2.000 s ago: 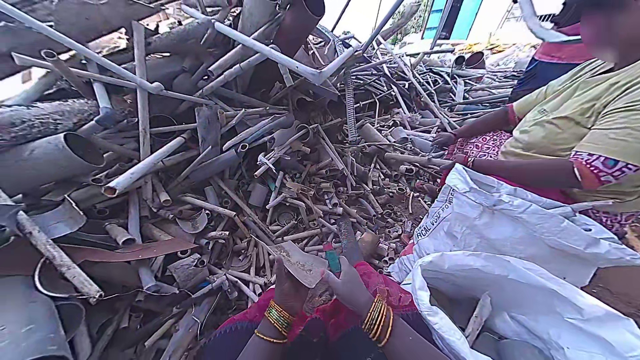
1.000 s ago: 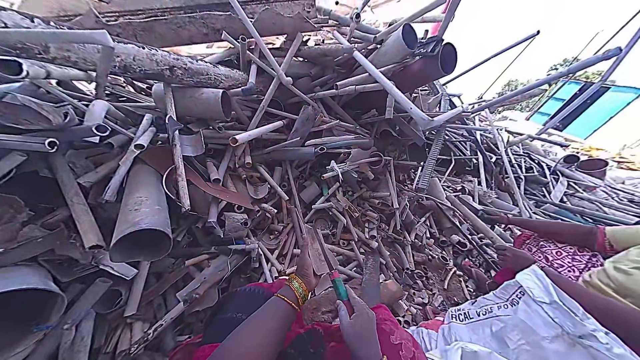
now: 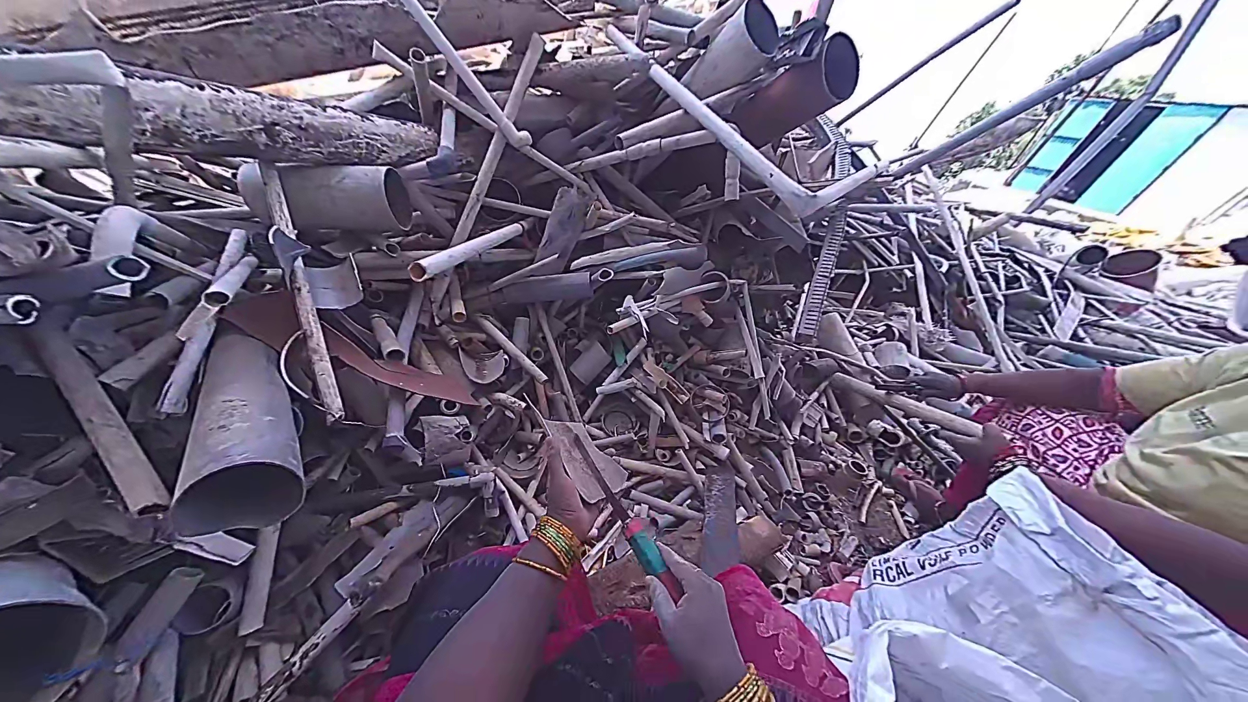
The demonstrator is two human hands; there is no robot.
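Observation:
My left hand [image 3: 565, 497] grips a flat, greyish pipe fragment [image 3: 582, 458] just above my lap. In my right hand [image 3: 690, 609] is a tool with a green and red handle [image 3: 645, 548]; its thin dark blade [image 3: 597, 478] slants up and left, across or against the fragment. Whether the blade touches the fragment cannot be told. Bangles circle both my wrists. An upright flat grey piece [image 3: 721, 522] stands just right of the tool, between my hands and the small pipe scraps.
Scrap pipes are heaped ahead and to the left, with a wide grey pipe [image 3: 239, 429] and a long bent white pipe [image 3: 726, 132]. A white woven sack [image 3: 1033, 604] lies at my right. Beyond it a person's hands [image 3: 980, 447] are at a long pipe [image 3: 907, 405].
The view has swung left and away from the person at the right since two seconds ago. The tool's blade now lies across the fragment's right part.

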